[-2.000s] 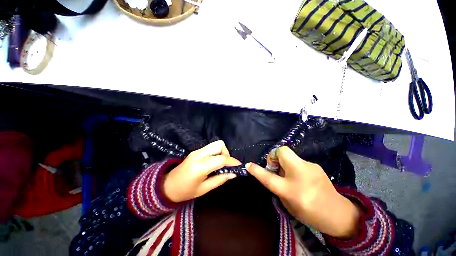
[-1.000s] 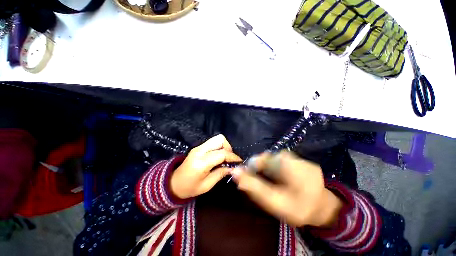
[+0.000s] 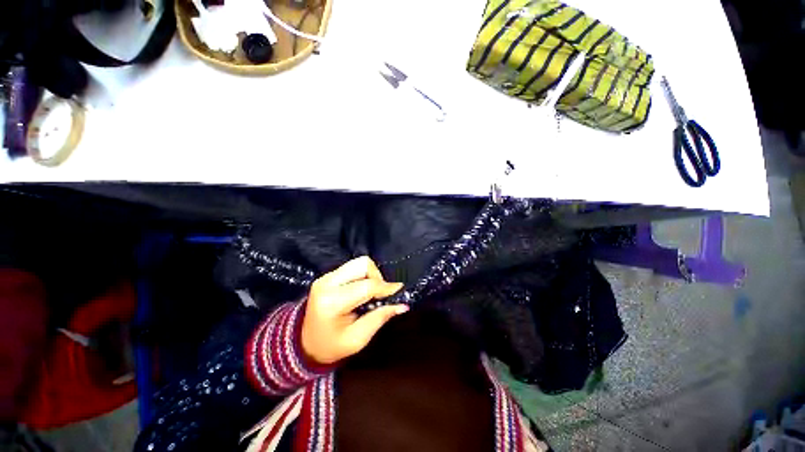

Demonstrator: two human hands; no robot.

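Note:
The beaded trim (image 3: 459,252) is a dark strip with white glints. It hangs in a curve over the lap, along the black garment fabric (image 3: 538,305). My left hand (image 3: 346,311) pinches the trim between thumb and fingers near the middle. A small clip (image 3: 497,192) holds the right end of the trim at the table edge. My right hand is out of the picture. No needle can be made out.
The white table (image 3: 265,132) has a curved right edge. On it are a tan basket (image 3: 256,67), a cream tape roll (image 3: 56,131), small snips (image 3: 413,89), a green striped bundle (image 3: 565,66) and black-handled scissors (image 3: 696,152). A purple stool (image 3: 706,256) stands below right.
My right hand has left the trim and the picture. My left hand still pinches the trim. The view has shifted, so the table items appear further left.

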